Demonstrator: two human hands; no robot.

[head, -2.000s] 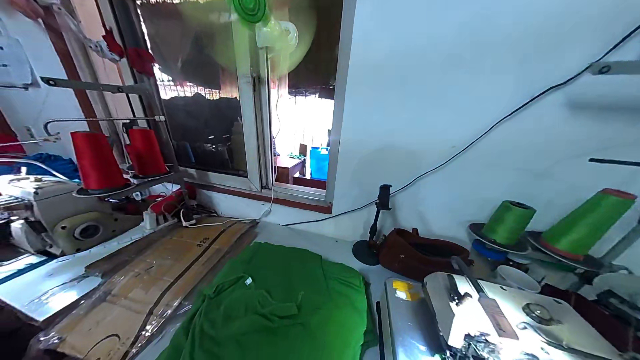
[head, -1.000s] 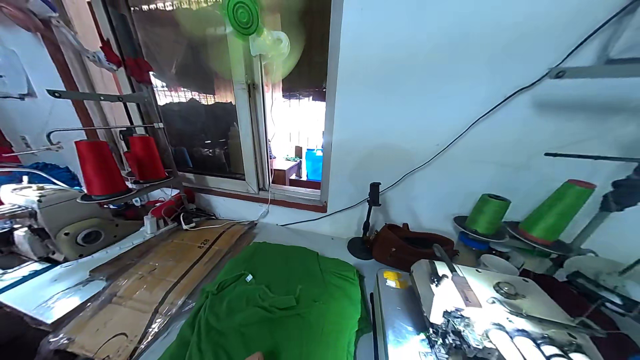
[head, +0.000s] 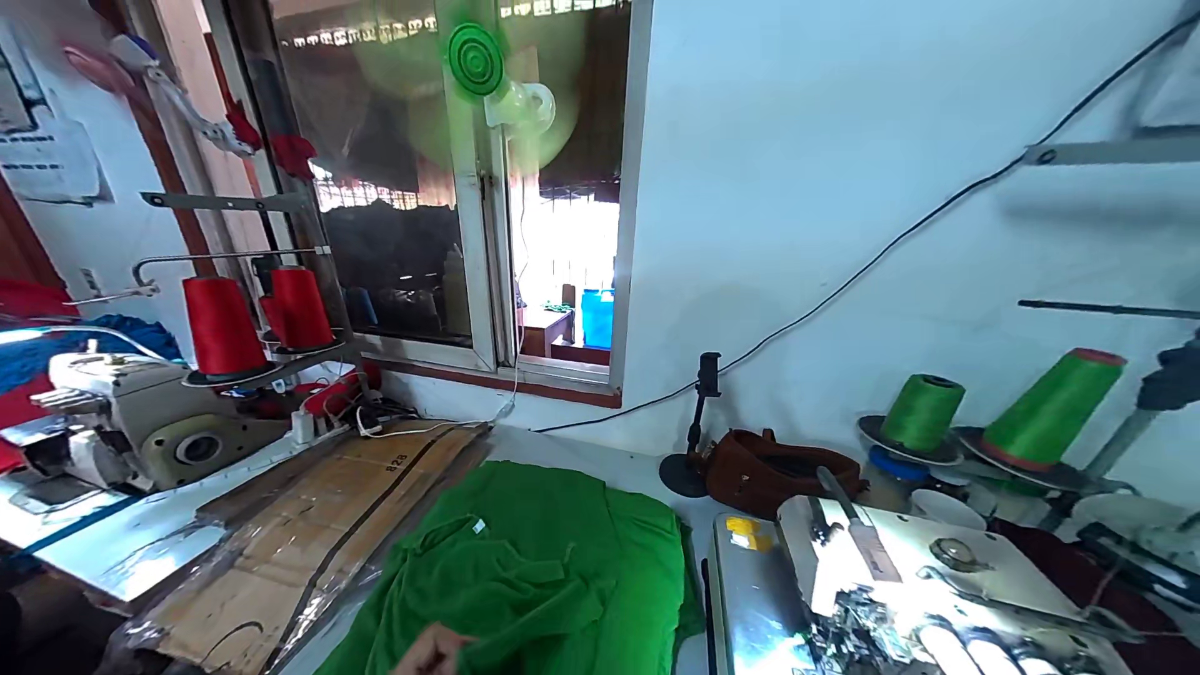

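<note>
A pile of green knit fabric, with a small white tag near its upper left, lies on the table; the green garment (head: 562, 553) has a loose fold across its front. One hand (head: 433, 649) shows at the bottom edge, its fingertips at the lower end of that fold; it looks like my left hand. Whether its fingers pinch the cloth is hard to tell. My right hand is out of view. Right of the cloth stands an overlock sewing machine (head: 919, 581) with its lit, threaded front.
Plastic-wrapped cardboard (head: 319, 525) lies left of the cloth, beside another sewing machine (head: 169, 412) under red thread cones (head: 220, 328). Behind are a black stand (head: 694, 422) and a brown bag (head: 778, 469). Green thread cones (head: 923, 412) stand at the right; a green fan (head: 475, 59) hangs before the window.
A hand has come further into view at the bottom edge, over the green cloth; only a fingertip showed a second ago and none before that. A fold of the cloth now stretches toward it.
</note>
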